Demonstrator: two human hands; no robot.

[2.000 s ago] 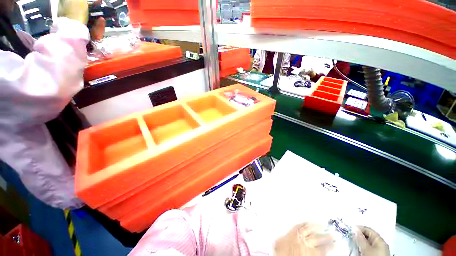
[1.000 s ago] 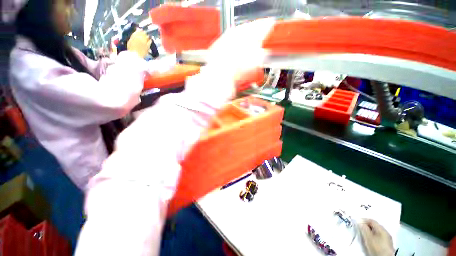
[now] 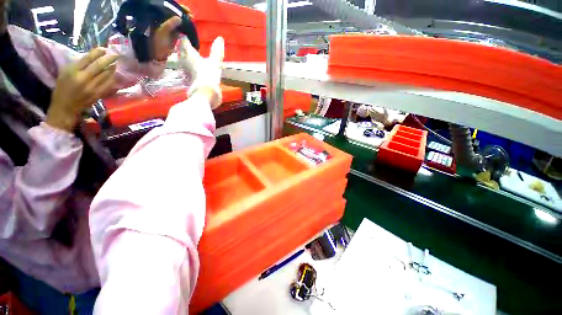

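Note:
My left arm in its pink sleeve reaches up and forward past the orange-red foam trays. My left hand (image 3: 206, 69) is raised with fingers spread, near crinkled clear film (image 3: 161, 83) over another tray; I see nothing gripped. My right hand is out of the picture. Small metal parts (image 3: 420, 267) lie on the white work sheet (image 3: 370, 249), with another small part (image 3: 457, 295) to their right. A shiny piece (image 3: 425, 311) is cut off by the bottom edge. The near tray stack (image 3: 277, 209) has a shiny packet (image 3: 310, 152) in its far pocket.
A person in pink (image 3: 37, 154) stands at left, one hand (image 3: 80, 89) raised. A black looped item (image 3: 140, 31) is beyond. A black-and-gold item (image 3: 303, 282), pen (image 3: 281, 264) and dark packets (image 3: 329, 241) lie beside the stack. A metal post (image 3: 275, 67) and tray shelf (image 3: 370, 86) border the green conveyor (image 3: 370, 203).
My left hand has left the sheet and extended up to the left; the sleeve crossed the trays. My right hand has gone out of view. The view has shifted.

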